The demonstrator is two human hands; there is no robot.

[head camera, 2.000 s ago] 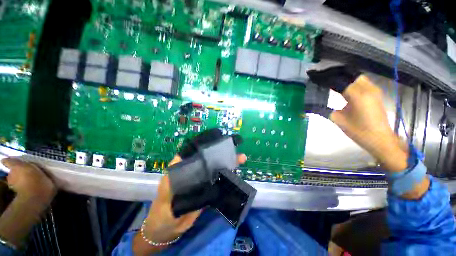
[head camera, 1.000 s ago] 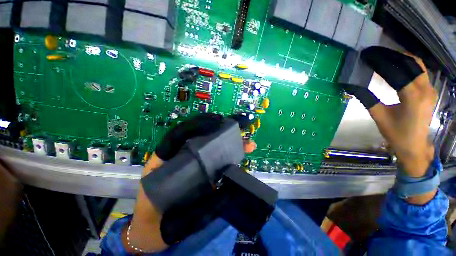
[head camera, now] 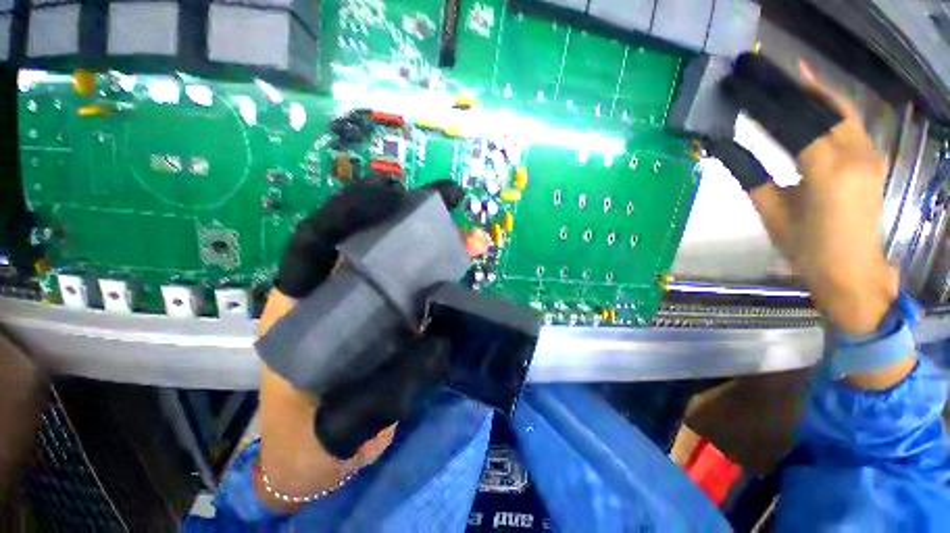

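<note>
A large green circuit board [head camera: 583, 213] lies in front of me, with rows of grey-topped blocks [head camera: 143, 29] at the upper left and upper right. My left hand [head camera: 365, 406], in black finger cots, holds several grey and black blocks [head camera: 406, 250] above the board's near edge and the rail. My right hand [head camera: 823, 198], also in black finger cots, has its thumb and a finger on one grey block [head camera: 700, 96] at the board's right edge, just below the upper right row. The underside of that block is hidden.
A silver rail [head camera: 625, 356] runs along the board's near side. White terminals [head camera: 179, 300] stand along that edge. A shiny metal surface [head camera: 734, 245] lies right of the board. A red item [head camera: 711, 474] is in a brown carton below the rail. Part of an arm shows at the left edge.
The view has moved closer to the board. My right hand has come from beside the board's right edge to the row's end, holding a block. My left hand still holds its blocks.
</note>
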